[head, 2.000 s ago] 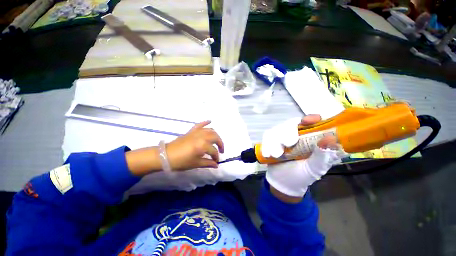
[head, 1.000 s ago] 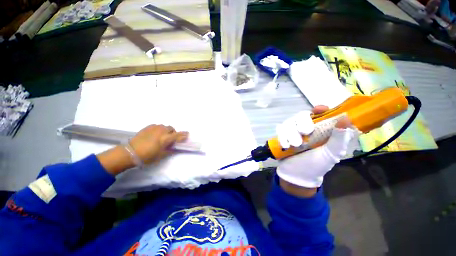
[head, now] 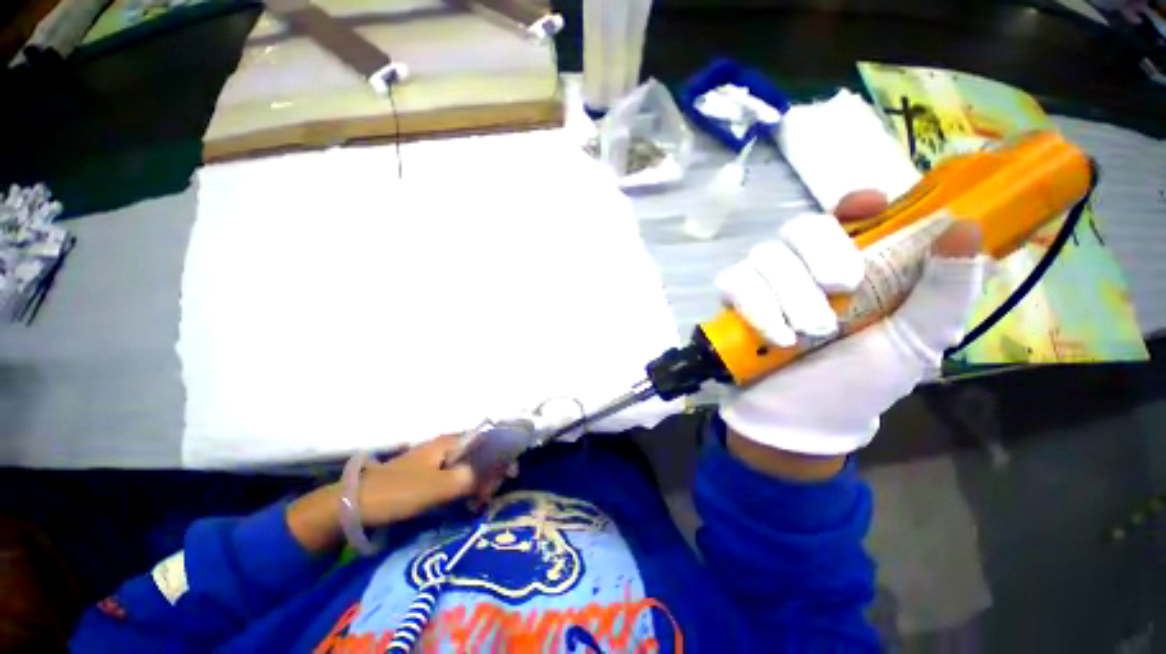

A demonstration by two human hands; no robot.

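Observation:
My right hand [head: 850, 307], in a white glove with partly bare fingertips, grips the orange electric screwdriver [head: 953, 205]. Its black nose and long thin bit point down and left. My left hand [head: 467, 470], bare with a band at the wrist, holds the lamp housing [head: 496, 442] close to my body, below the padding's front edge. The bar is seen nearly end-on, so its length is hidden. A white end cap [head: 558, 415] with a thin dark lead wire shows at its end. The bit tip is at or very near this end; contact cannot be told.
White padding cloth [head: 409, 294] lies in front of me. Behind it, a raised board [head: 384, 130] bears two finished bars [head: 335, 38]. Right of these are a screw bag [head: 639, 147], a blue parts tray [head: 734, 105], a folded white sheet [head: 844, 143] and a printed sheet [head: 1087, 288]. Small fittings [head: 28, 249] lie left.
My left hand has lifted the bar off the padding and brought it toward my body. The screwdriver is tilted more steeply, its bit now at the bar's end. The view has shifted downward.

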